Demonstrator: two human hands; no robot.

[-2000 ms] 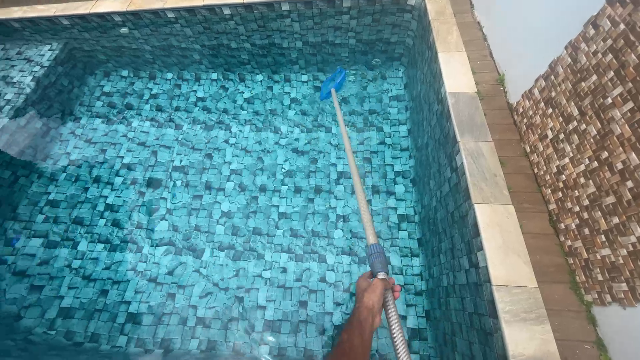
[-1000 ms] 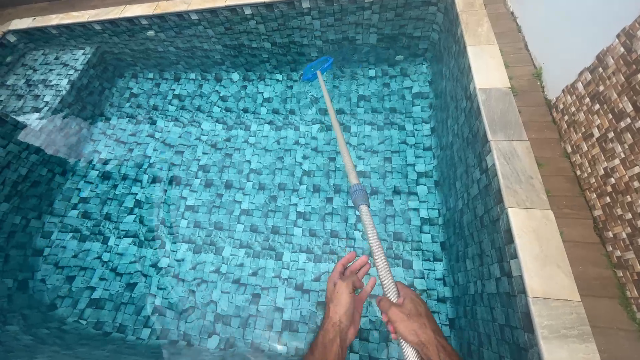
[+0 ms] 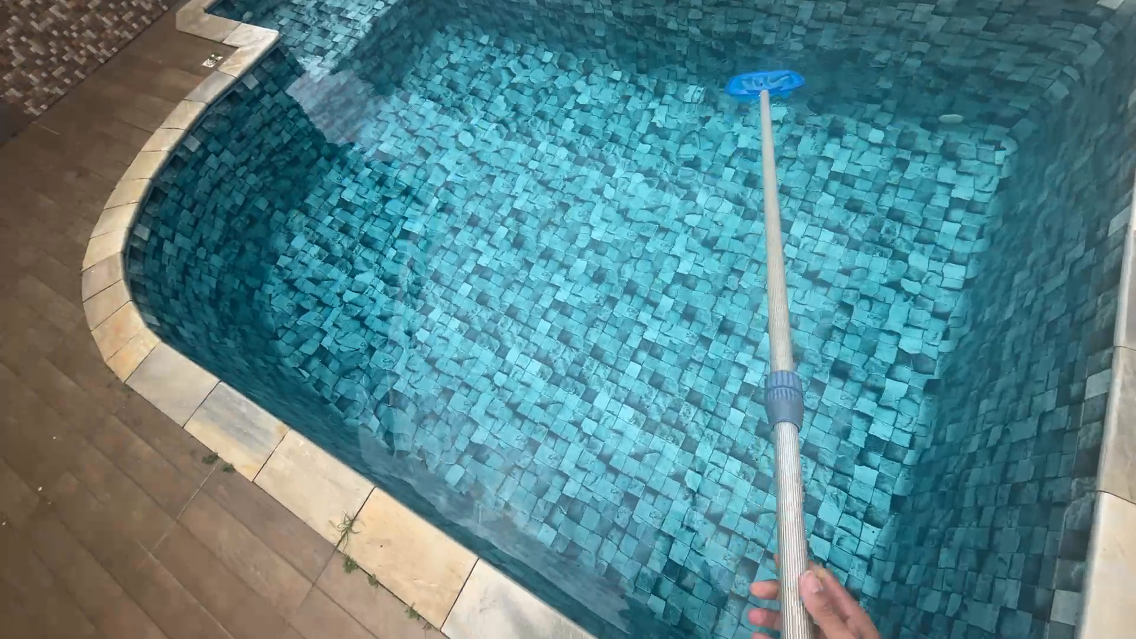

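Note:
A long ribbed telescopic pole [image 3: 777, 266] reaches away over the swimming pool, with a blue-grey locking collar [image 3: 784, 399] partway along it. At its far end a blue pool skimmer net [image 3: 765, 84] lies at or in the water near the far wall. My right hand [image 3: 834, 608] is around the pole at the bottom edge, its thumb on the right side and fingertips showing on the left; most of the palm and wrist is out of frame. My left hand is not in view.
Pale stone coping [image 3: 311, 470] curves around the pool's left and near sides, beside a brown plank-look deck [image 3: 115, 461]. More coping [image 3: 1120, 524] runs along the right edge. Small weeds [image 3: 346, 530] grow at the joints.
The view has swung left, bringing the near-left coping and deck into sight. My left hand, open beside the pole a second ago, has gone out of view.

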